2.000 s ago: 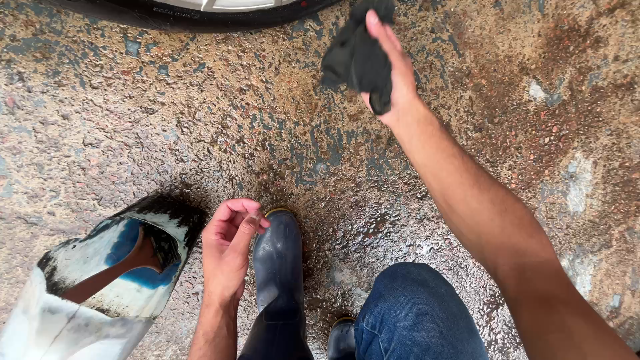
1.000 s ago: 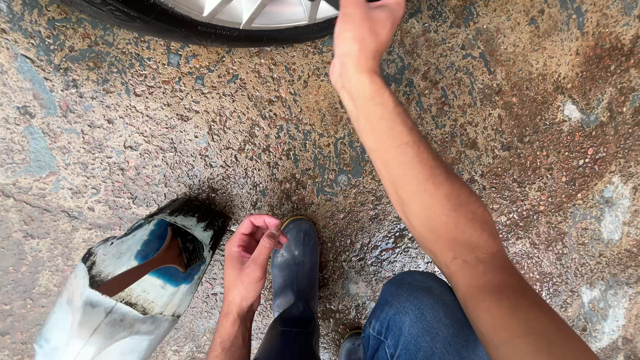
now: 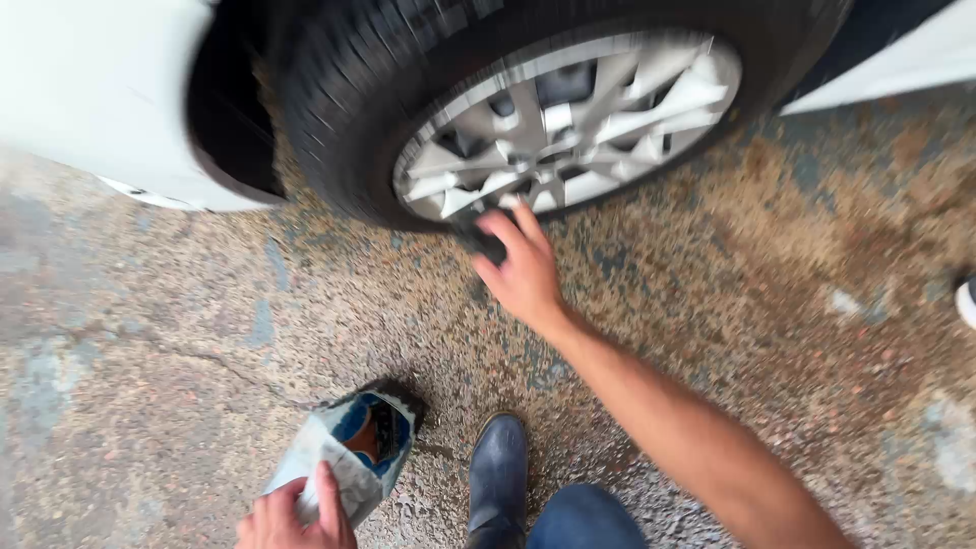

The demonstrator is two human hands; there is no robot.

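Note:
My right hand (image 3: pixel 522 267) holds a dark cloth (image 3: pixel 479 232) at the lower edge of a car wheel's silver alloy rim (image 3: pixel 560 152). The black tyre (image 3: pixel 343 114) surrounds the rim. At the lower left, my left hand (image 3: pixel 297 511) grips the upper part of a cut white plastic container (image 3: pixel 343 465), with thumb and fingers on its side. Inside the container are a brown wooden-looking handle and a dark brush-like part, in front of blue on its inner wall. Motion blurs the wheel and the cloth.
White car bodywork (image 3: pixel 99 84) flanks the wheel. The ground (image 3: pixel 198 328) is rough, wet concrete. A rubber boot (image 3: pixel 498 473) and a jeans-clad knee (image 3: pixel 587 518) are at the bottom. Part of a white shoe (image 3: pixel 967 301) shows at the right edge.
My left hand, free in both earlier frames, has moved onto the white container. My right hand has brought the cloth to the rim. The view has shifted so the wheel shows almost whole.

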